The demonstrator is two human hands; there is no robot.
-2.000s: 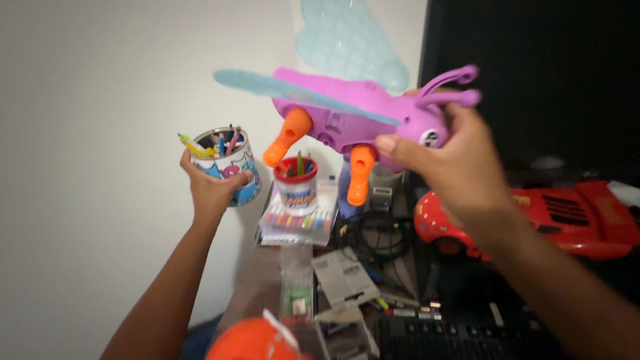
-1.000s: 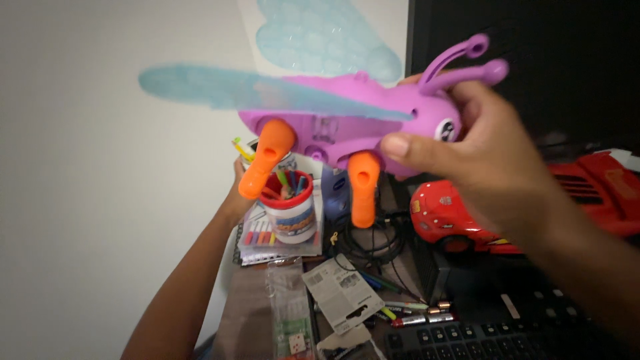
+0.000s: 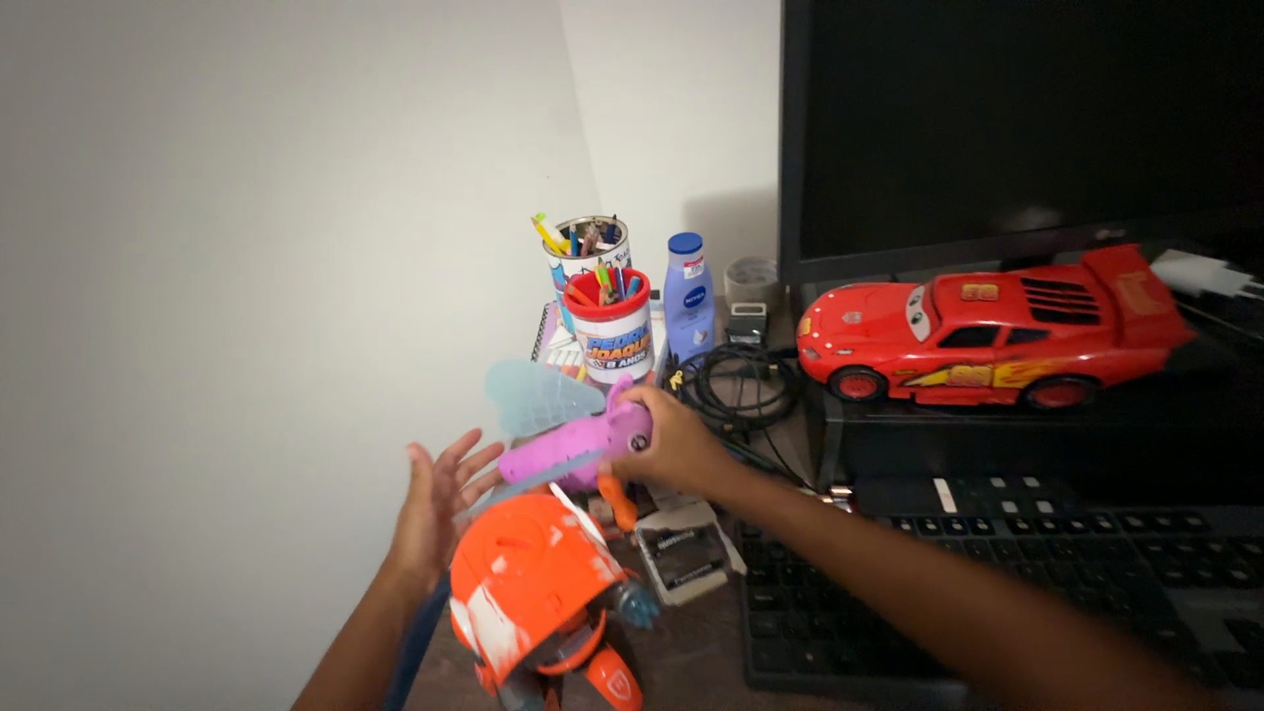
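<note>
My right hand (image 3: 671,449) grips the head end of a purple plastic toy insect (image 3: 563,449) with pale blue translucent wings and orange legs, held low over the desk. My left hand (image 3: 434,504) is beside its tail end, fingers spread, holding nothing. Just below the insect stands an orange and white toy figure (image 3: 533,583). Behind it are a white cup with a red rim (image 3: 614,341), full of pencils, and a decorated pencil tin (image 3: 592,237), partly hidden by the cup.
A blue lotion bottle (image 3: 689,301), a coiled black cable (image 3: 746,390) and a roll of tape (image 3: 752,281) stand behind. A red toy car (image 3: 987,336) sits before the monitor (image 3: 987,128). The keyboard (image 3: 987,592) is at right; an open battery pack (image 3: 686,558) lies nearer.
The decorated tin, held in my left hand two seconds ago, now stands behind the red-rimmed cup, and that hand is empty. My right hand has lowered the toy insect. The view has shifted.
</note>
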